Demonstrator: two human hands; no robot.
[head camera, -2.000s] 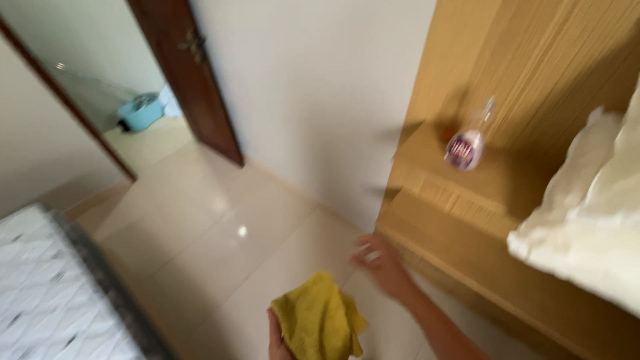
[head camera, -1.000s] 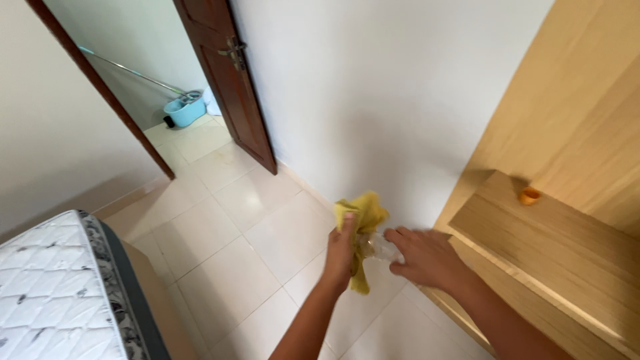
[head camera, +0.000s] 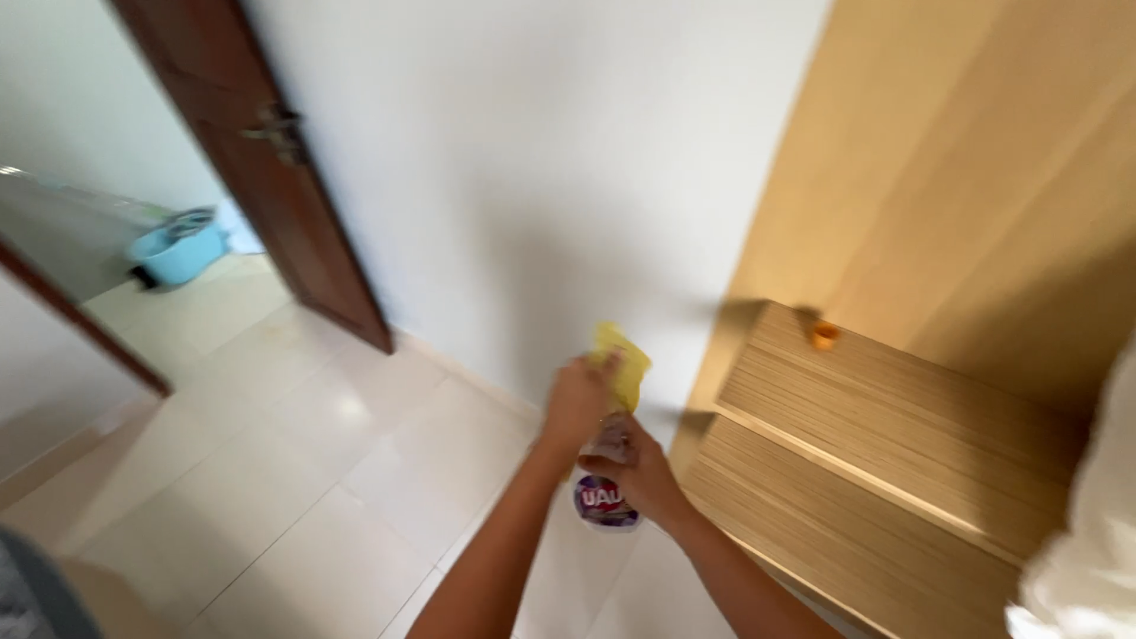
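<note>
A clear plastic bottle (head camera: 606, 501) with a purple label is gripped at its upper part by my right hand (head camera: 643, 475). My left hand (head camera: 577, 399) holds a yellow cloth (head camera: 628, 368) at the top end of the bottle, and the cloth covers that end. Both hands are close together in front of the white wall, above the tiled floor. Motion blur hides the fingertips of my left hand.
Wooden shelves (head camera: 887, 426) stand at the right, with a small orange cup-like item (head camera: 824, 335) on the upper one. White fabric (head camera: 1092, 532) is at the right edge. A dark wooden door (head camera: 266, 177) and a blue mop bucket (head camera: 182, 253) are at the left.
Two seconds ago the bottle stood on the shelf and my right hand was free of it; now that hand holds it. The cloth has come to the bottle's top. The view has swung.
</note>
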